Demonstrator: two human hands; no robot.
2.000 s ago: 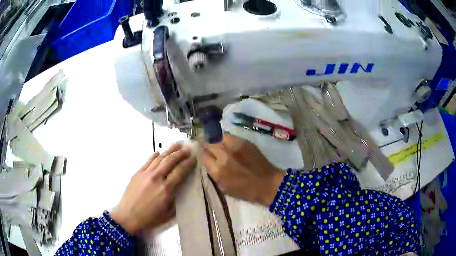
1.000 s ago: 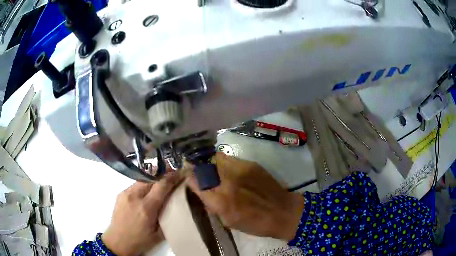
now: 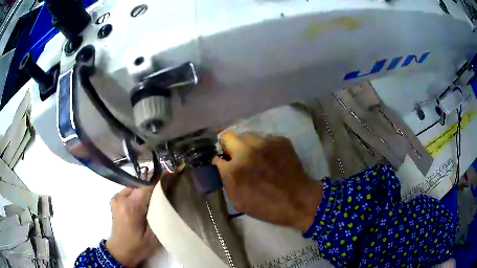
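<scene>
A plain beige fabric strip (image 3: 175,230) curves up from the table toward the needle area. A zipper strip (image 3: 217,230) with shiny teeth lies beside it on the right. My left hand (image 3: 131,222) holds the plain strip's left edge close below the presser foot area, its fingertips partly behind the strip. My right hand (image 3: 267,180) is curled beside the dark round knob (image 3: 206,178), right of the needle. A small dark piece shows at its fingertips; I cannot tell what it is or whether it is held. The needle and the seam are hidden by the machine head.
The white sewing machine (image 3: 261,68) with blue lettering spans the top. Several zipper strips (image 3: 361,125) lie under its arm at right. Cut beige pieces (image 3: 23,230) are heaped at left. A printed ruler scale (image 3: 287,256) runs along the table's front edge.
My right hand has moved off the strips and curled up beside the knob. The red-handled snips that lay right of the needle no longer show. My left hand still holds the plain strip, which now bows outward.
</scene>
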